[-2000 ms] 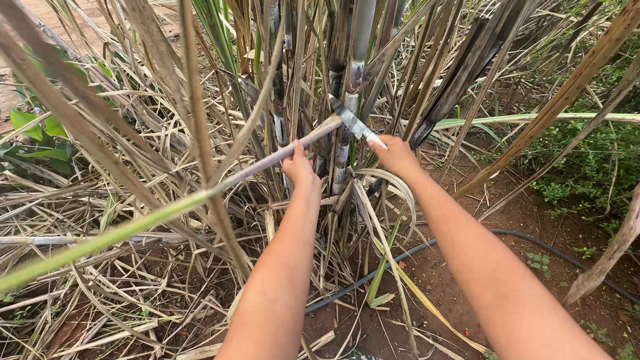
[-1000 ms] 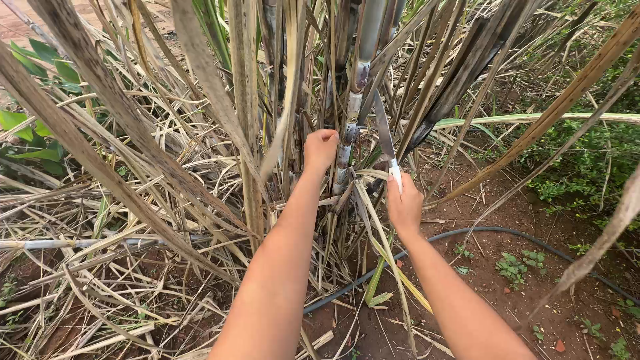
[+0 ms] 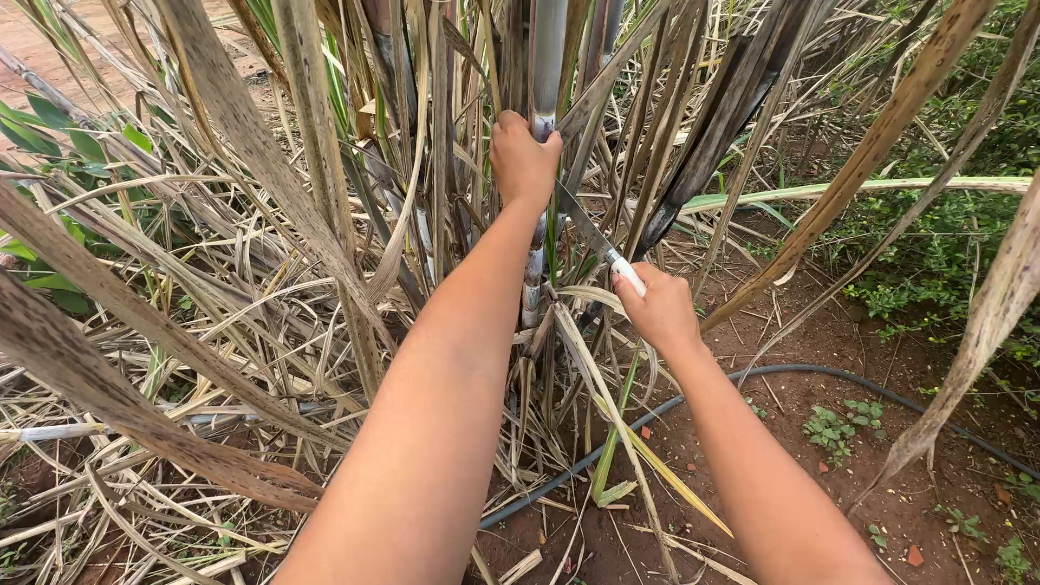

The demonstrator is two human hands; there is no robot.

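A standing sugarcane stalk (image 3: 548, 61) rises at the upper middle of the head view, pale grey above and ringed with joints lower down. My left hand (image 3: 526, 158) is closed around this stalk at a joint, its thumb on the right side. Below and to the right, my right hand (image 3: 660, 309) grips the white handle of a knife (image 3: 589, 231). The blade slants up and left toward the stalk, just under my left hand; its tip is hidden or too close to the stalk to tell whether it touches.
Dry cane leaves (image 3: 268, 162) hang close on the left and right. A dark hose (image 3: 796, 370) curves over the reddish soil (image 3: 812, 504). A cut cane piece (image 3: 61, 431) lies at the far left, and leafy green plants (image 3: 918, 252) grow at the right.
My left hand held a long, slender green-tipped stalk two seconds ago, then showed without it; now it has moved up onto the standing stalk. The knife, upright a second ago, now slants left.
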